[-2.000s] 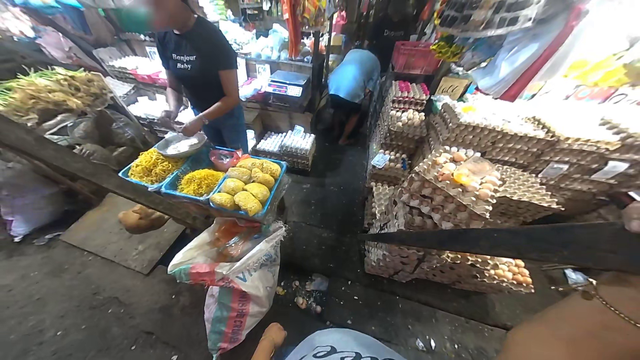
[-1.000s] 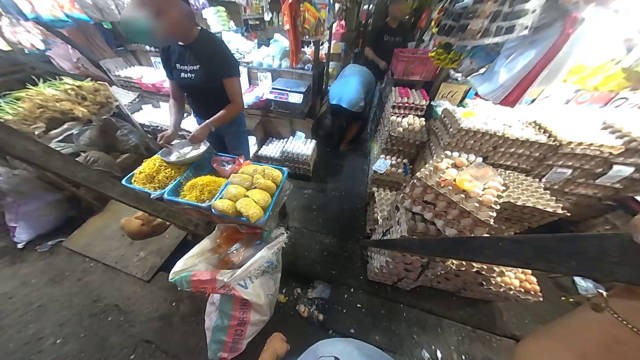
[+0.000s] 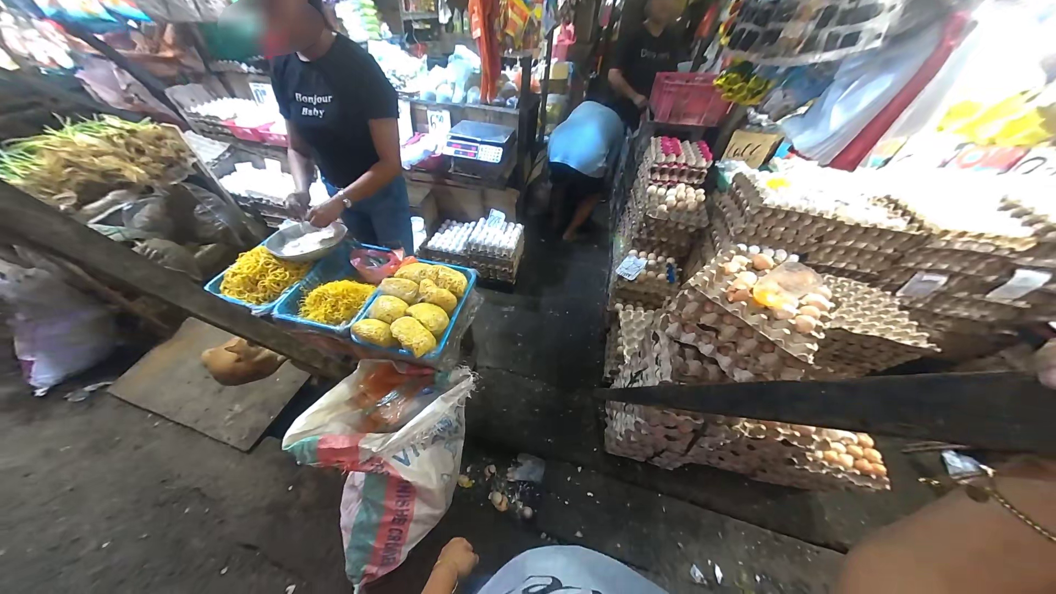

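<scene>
My left hand [image 3: 456, 558] is low in the view, beside the pale printed shirt [image 3: 569, 573]. Its fingers look curled, with nothing visible in them. Just above it hangs a white woven sack [image 3: 404, 478] with red and green stripes. Over the sack, a blue tray [image 3: 470, 289] holds several yellow noodle bundles in clear wrap. Loose yellow noodles [image 3: 338, 303] fill the trays to its left, and a metal bowl [image 3: 305, 241] rests there. I cannot make out my right hand. Bare skin with a thin chain [image 3: 1011, 511] fills the lower right corner; whose it is, I cannot tell.
A person in a black shirt [image 3: 338, 103] works over the bowl. Egg trays [image 3: 742, 330] are stacked at the right, behind a dark wooden beam [image 3: 825, 406]. Farther back, a person in blue bends down [image 3: 587, 140]. A dog [image 3: 241, 361] lies on a board [image 3: 206, 404] at the left.
The person in the black shirt has straightened a little and their hands have shifted over the bowl. A person standing at the back has come into clearer view beside the red crate.
</scene>
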